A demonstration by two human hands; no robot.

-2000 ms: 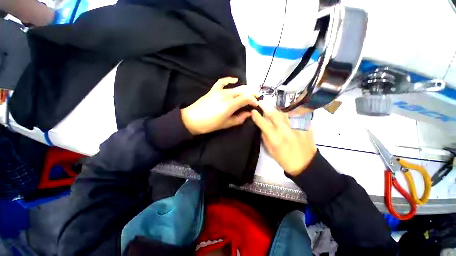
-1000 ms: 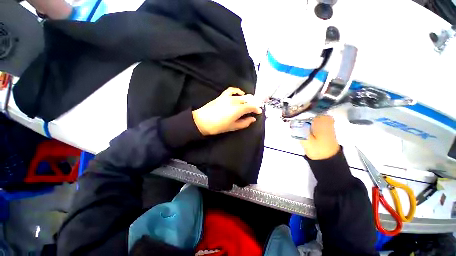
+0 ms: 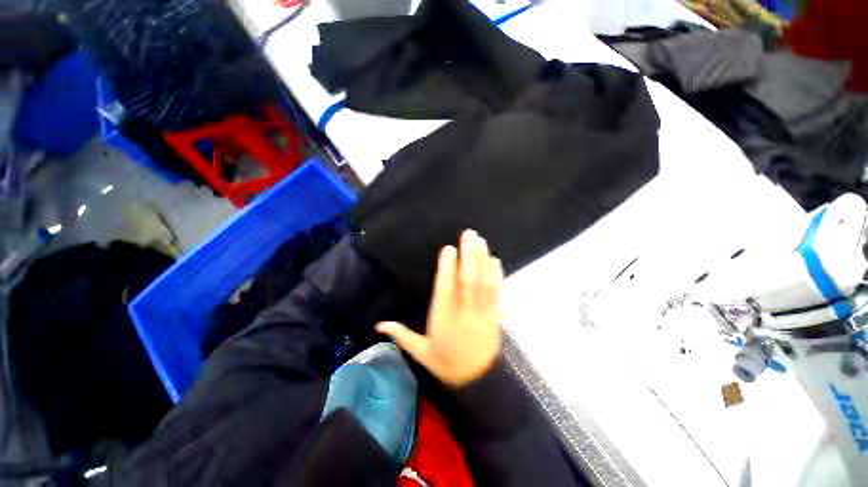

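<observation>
A black garment piece (image 3: 571,143) lies spread over the white table, left of the sewing machine (image 3: 826,262), and its near part hangs at the table's front edge. My right hand (image 3: 466,314) is flat with fingers extended and thumb out, over the near part of the cloth; it grips nothing visible. My left sleeve reaches up to the cloth's left edge, but my left hand is hidden at or under the cloth. The presser foot area (image 3: 733,323) has no garment cloth at it.
A blue crate (image 3: 243,228) with dark cloth stands below the table at left, near a red stool (image 3: 238,147). A measuring strip (image 3: 562,409) runs along the table's front edge. A small brown square (image 3: 731,394) lies near the foot. Grey and black cloth (image 3: 714,62) piles lie beyond the table.
The view has swung left. The garment is away from the needle area and turned. My right hand has moved from beside the machine onto the cloth; my left hand has gone out of sight.
</observation>
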